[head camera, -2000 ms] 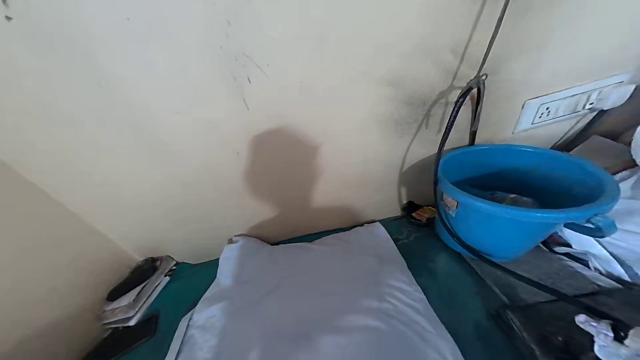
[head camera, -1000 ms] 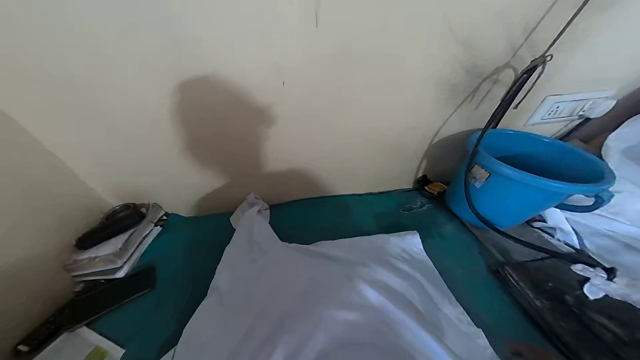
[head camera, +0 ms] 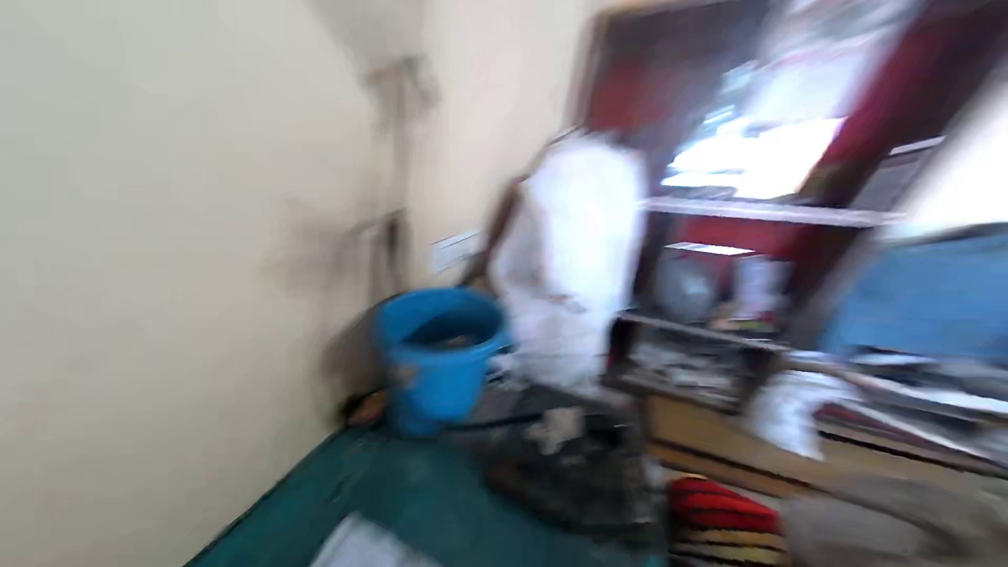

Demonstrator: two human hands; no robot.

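Neither my left hand nor my right hand shows in the head view. At the bottom edge, a corner of white cloth (head camera: 366,546) lies on the green table covering (head camera: 417,496). A blue plastic bucket (head camera: 445,386) stands by the wall, with something dark inside that is too blurred to name. Right of the bucket's foot is a dark, blurred object (head camera: 567,480) with a pale crumpled piece (head camera: 557,429) on top and a black cable running to it.
A cream wall (head camera: 157,276) bounds the left side, with a socket panel (head camera: 455,250) behind the bucket. White cloth (head camera: 587,252) hangs beyond it. Shelves with assorted items stand at the right. A red striped textile (head camera: 720,504) lies low on the right.
The view has swung strongly to the right, bringing the shelves into sight. Only a corner of the white cloth on the table still shows.
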